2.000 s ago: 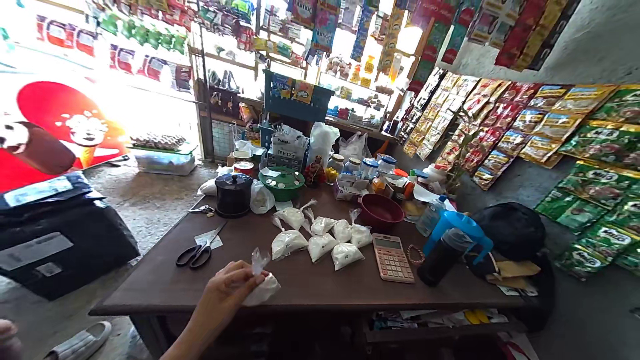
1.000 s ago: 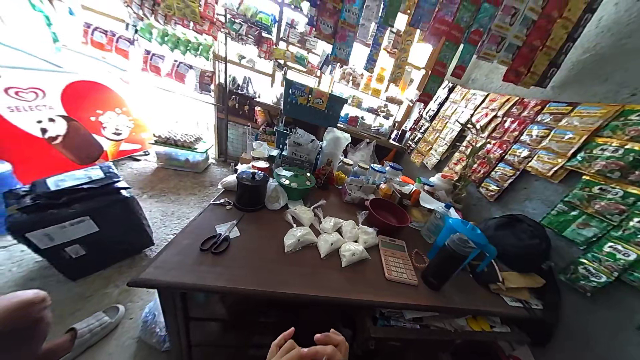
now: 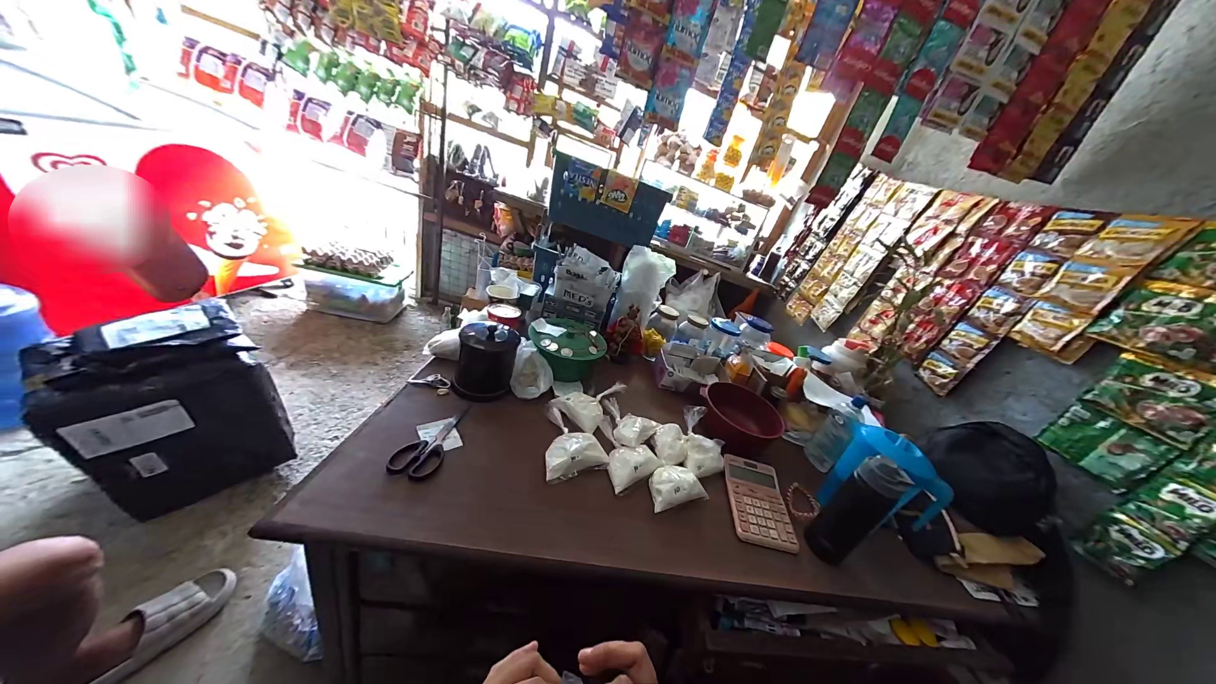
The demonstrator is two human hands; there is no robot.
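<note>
At the bottom edge, in front of the desk, are my left hand (image 3: 521,665) and my right hand (image 3: 617,661), close together with curled fingers. A small bit of clear plastic (image 3: 571,677) shows between them; the frame cuts off the rest, so its hold is unclear. Several knotted plastic bags of white powder (image 3: 633,467) lie grouped on the brown desk (image 3: 532,532). To their left, black-handled scissors (image 3: 418,458) rest partly on a small paper (image 3: 441,433). A pink calculator (image 3: 761,503) lies to their right, and a dark red bowl (image 3: 744,415) stands behind it.
A black tumbler (image 3: 858,508) and a blue pitcher (image 3: 879,456) stand at the right. Behind the bags are a green basin (image 3: 567,350), a black lidded container (image 3: 485,359) and jars (image 3: 692,330). Below the desktop is an open drawer (image 3: 836,660). A bare knee and a slipper (image 3: 180,617) show lower left.
Two seconds ago my left hand pinched a small plastic bag above the desk's front edge. It has moved down to the bottom of the view, where my right hand also shows.
</note>
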